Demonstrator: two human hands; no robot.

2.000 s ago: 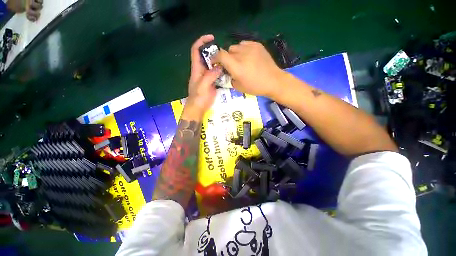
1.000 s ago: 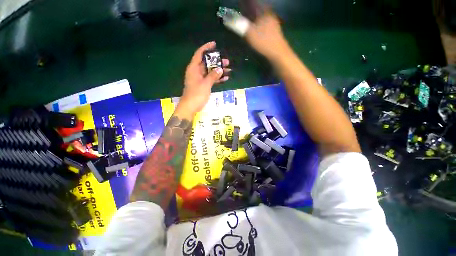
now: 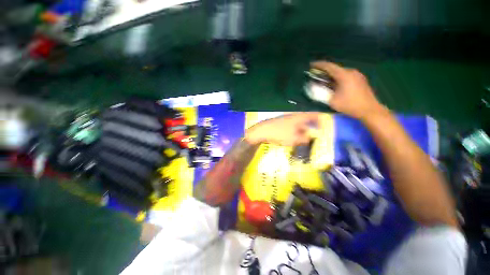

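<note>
The picture is blurred. My right hand (image 3: 349, 91) is above the green surface just beyond the cardboard, with its fingertips around a small dark and pale piece (image 3: 321, 80); its details are unclear. A bright white patch shows by these fingers. My left hand (image 3: 282, 130) reaches low over the yellow print of the cardboard (image 3: 268, 166). Its fingertips are beside a black case part (image 3: 302, 151); whether they grip it cannot be told. A loose pile of black case parts (image 3: 349, 201) lies nearer my body on the right.
A neat stack of black case parts (image 3: 129, 150) stands at left, with red items (image 3: 176, 131) beside it. Another red item (image 3: 258, 209) is near my body. Circuit boards (image 3: 477, 142) lie at the right edge. A small yellowish piece (image 3: 237, 63) lies on the green surface.
My left hand has come down from the far edge to the cardboard, and its fingers no longer show the held unit. My right hand has come back from its far reach. The view has shifted.
</note>
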